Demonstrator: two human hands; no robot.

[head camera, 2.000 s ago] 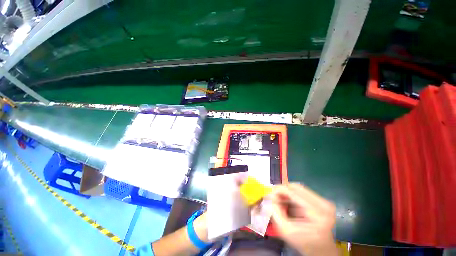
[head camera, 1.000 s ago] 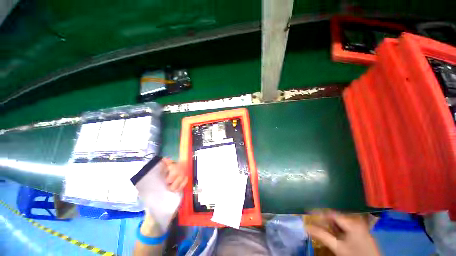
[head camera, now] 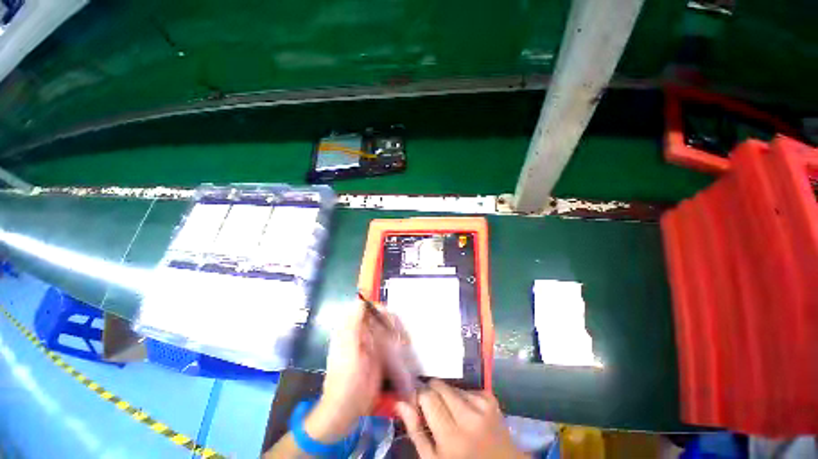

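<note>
An open black tablet housing (head camera: 470,296) lies in a red-orange foam frame (head camera: 485,269) on the green bench, with a white rectangle (head camera: 430,323) inside it. My left hand (head camera: 352,372), with a blue wristband, holds a thin battery pack (head camera: 392,348) tilted nearly edge-on over the frame's lower left. My right hand (head camera: 462,417) is at the pack's lower end, fingers pinched on it; this area is blurred. A loose white liner sheet (head camera: 562,323) lies on the bench right of the frame.
A clear blister tray (head camera: 309,260) with white packs is at left. A stack of red foam frames (head camera: 731,296) stands at right. An unframed unit (head camera: 359,154) and a framed one (head camera: 674,134) lie on the belt. A white post (head camera: 578,108) rises behind the bench. Blue stools (head camera: 76,327) are at lower left.
The loose white sheet has moved from the housing to the bench at right. My left hand and the pack moved right over the frame; my right hand came in from the lower right to the pack.
</note>
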